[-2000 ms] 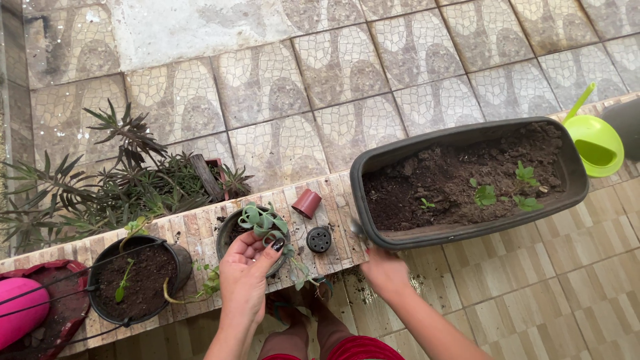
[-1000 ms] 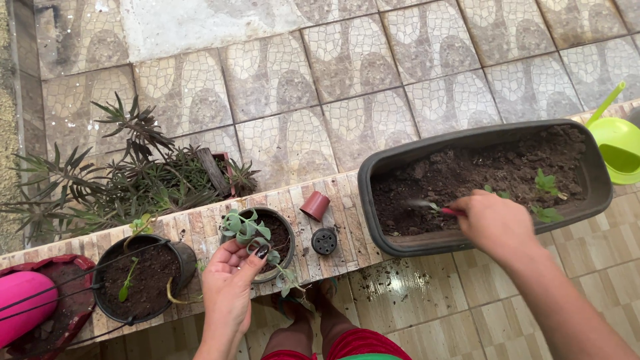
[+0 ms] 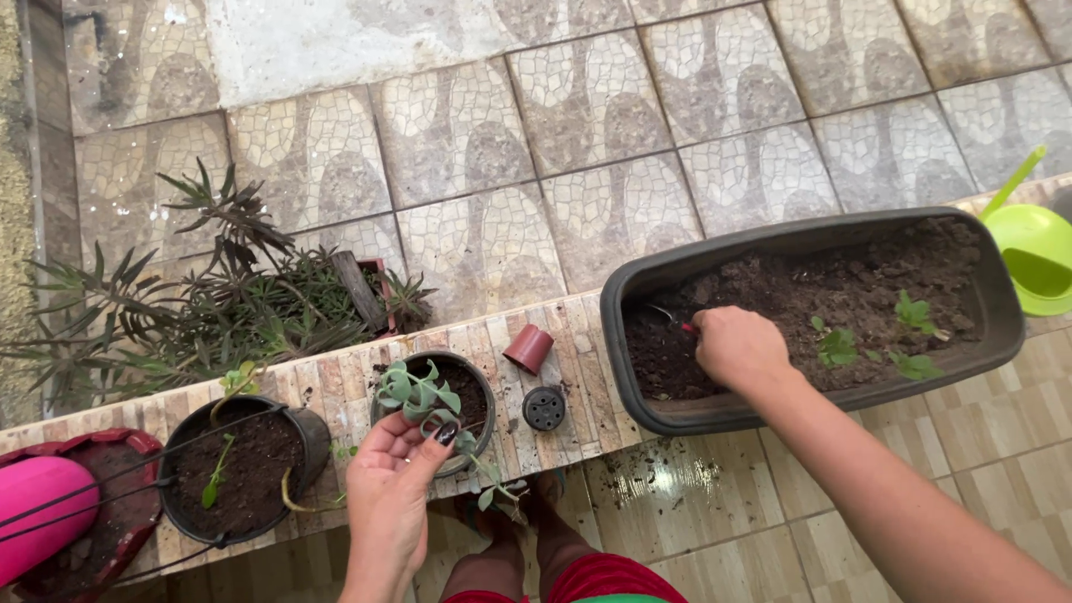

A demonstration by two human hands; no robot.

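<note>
My left hand [image 3: 402, 469] pinches a grey-green succulent cutting [image 3: 419, 398] over a round dark pot [image 3: 490, 410] part filled with soil; its stem trails past the ledge's front edge. My right hand [image 3: 741, 347] grips the red handle of a small hand tool [image 3: 688, 327]. Its metal end [image 3: 660, 311] is at the soil in the left part of a long dark planter [image 3: 615, 335]. Green seedlings [image 3: 837, 347] grow in the planter's right part. Between the round pot and the planter are a small reddish-brown plastic pot [image 3: 528, 348] on its side and a small black pot [image 3: 544, 409], base up.
A hanging-type black pot [image 3: 314, 444] with a seedling stands left on the tiled ledge [image 3: 578, 335], beside a dark red dish [image 3: 146, 502] and a bright pink object [image 3: 42, 511]. A lime-green watering can [image 3: 1038, 251] is at far right. Spiky plants [image 3: 276, 310] grow behind the ledge.
My right hand has moved from the planter's near left edge to over its soil, with the tool now in view. My left hand still holds the cutting near the round pot.
</note>
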